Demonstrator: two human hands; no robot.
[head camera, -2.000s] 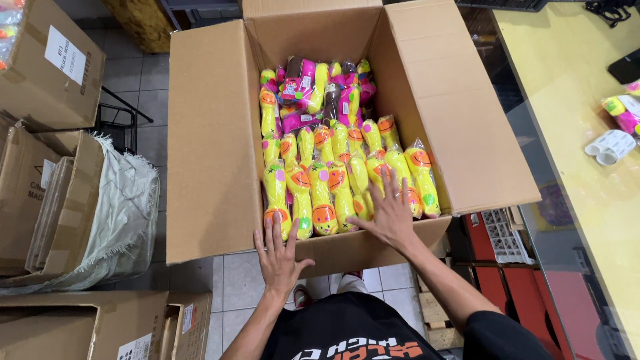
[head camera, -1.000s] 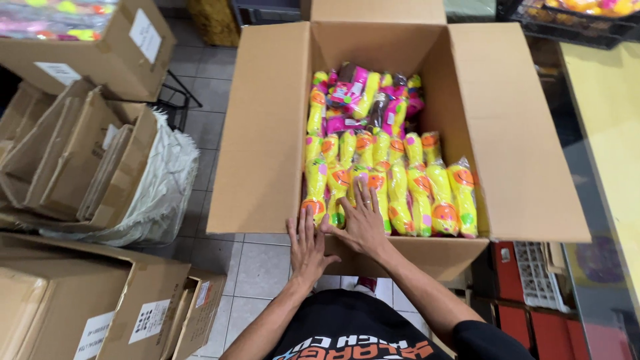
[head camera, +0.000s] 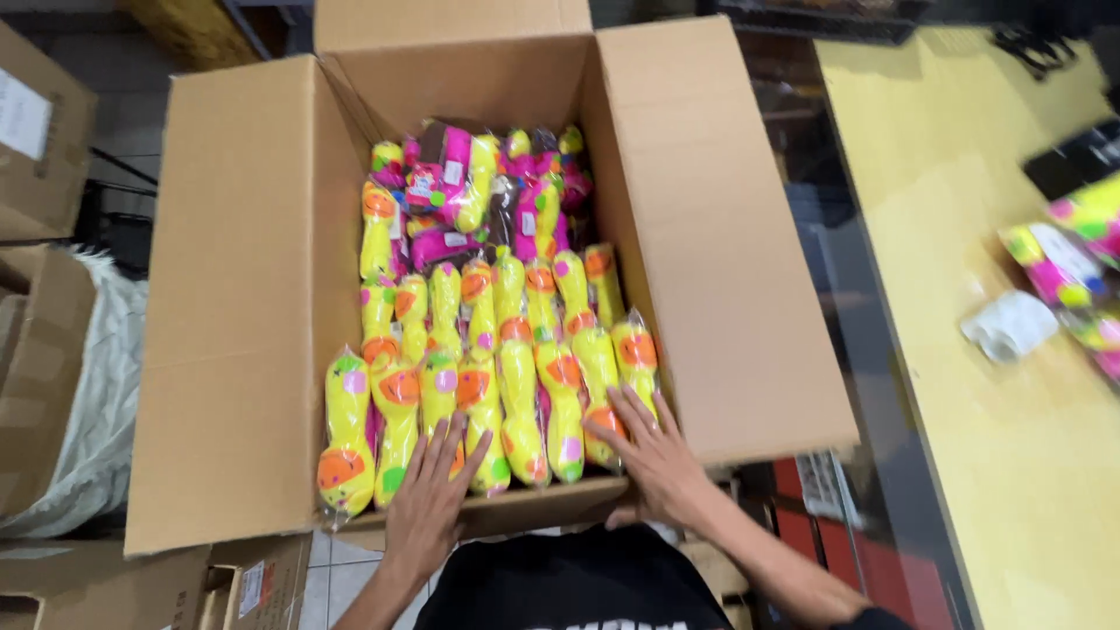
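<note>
A large cardboard box (head camera: 472, 70) stands with its flaps spread, filled with plastic-wrapped plush toys. Yellow toys with orange, pink and green patches (head camera: 521, 402) stand in rows at the near side; magenta, brown and yellow ones (head camera: 455, 171) lie jumbled at the far side. My left hand (head camera: 433, 481) rests flat, fingers apart, on the front row, left of the middle. My right hand (head camera: 661, 455) lies with spread fingers on the toys at the front right corner, its thumb down by the near wall. Neither hand grasps anything.
At right is a yellow tabletop (head camera: 901, 219) with more wrapped toys (head camera: 1054, 262), a crumpled whitish item (head camera: 1011, 326) and a black object (head camera: 1072, 157). Cardboard boxes (head camera: 39, 350) and a white woven sack (head camera: 96, 394) stand at left. Red crates (head camera: 831, 542) sit below right.
My hands were close together on the front row a second ago; now they are apart, the right one at the right corner. The view has shifted.
</note>
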